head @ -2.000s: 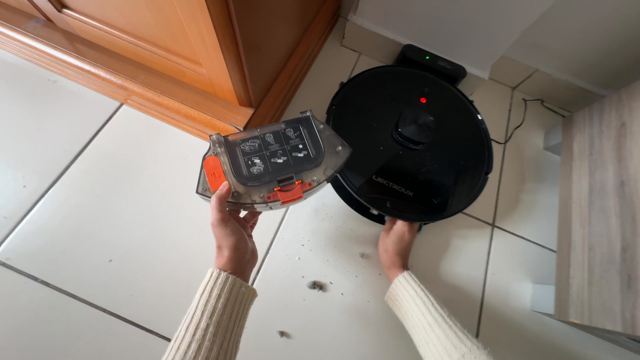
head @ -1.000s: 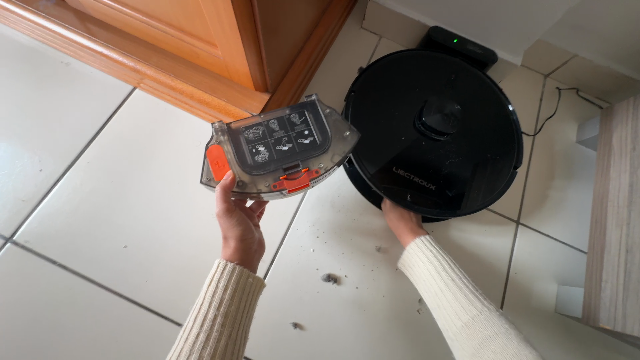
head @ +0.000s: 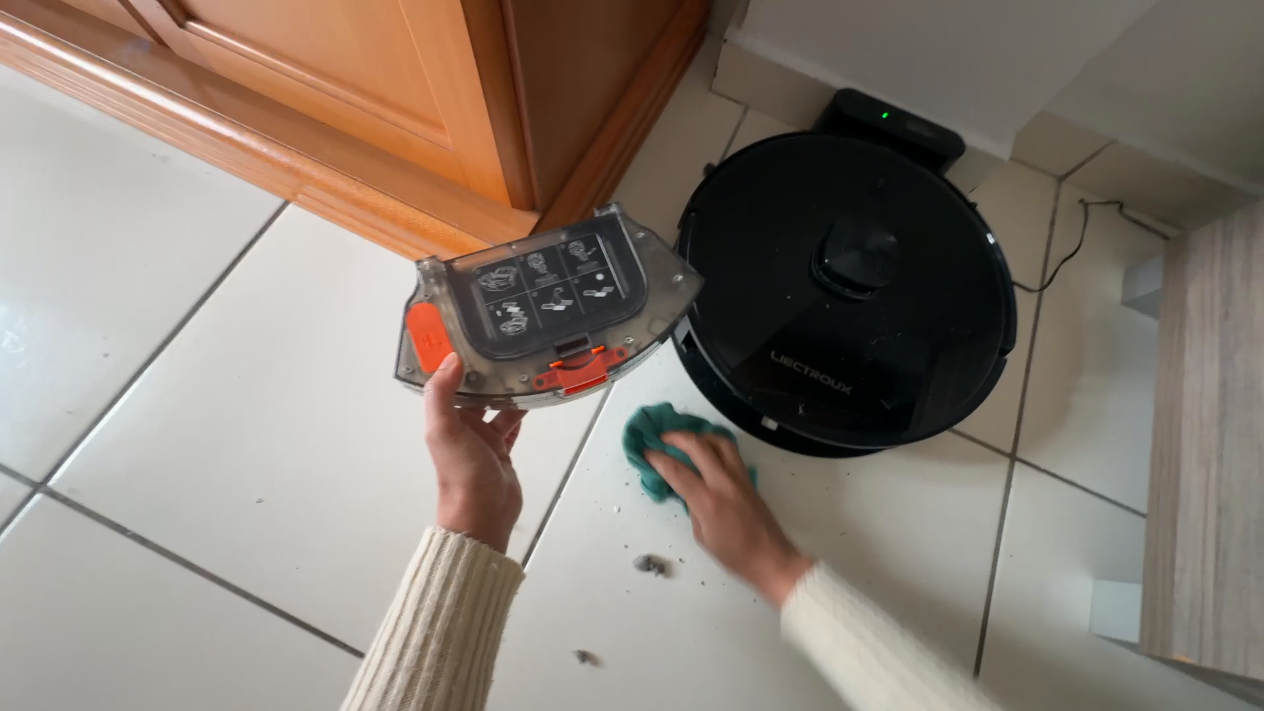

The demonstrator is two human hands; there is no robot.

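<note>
My left hand (head: 474,454) holds up a translucent grey dustbin (head: 553,306) of a robot vacuum by its lower left part, thumb beside the orange tab. An orange latch is at the bin's front edge. My right hand (head: 721,494), a little blurred, presses a green cloth (head: 652,444) on the floor tiles. Just right of the bin and beyond the cloth sits a round black Liectroux robot vacuum (head: 918,326). Clumps of grey dust (head: 652,565) and small crumbs lie on the tiles below the cloth.
Behind the vacuum, a black charging dock (head: 894,128) with a green light stands against the wall. A thin black cable (head: 1071,247) runs off to the right. An orange-brown wooden cabinet (head: 444,188) fills the upper left. Grey wood-grain furniture (head: 1205,444) stands at the right edge.
My right hand has come out from under the vacuum's front edge and is now on the floor with the green cloth, which did not show before. My left hand still holds the bin.
</note>
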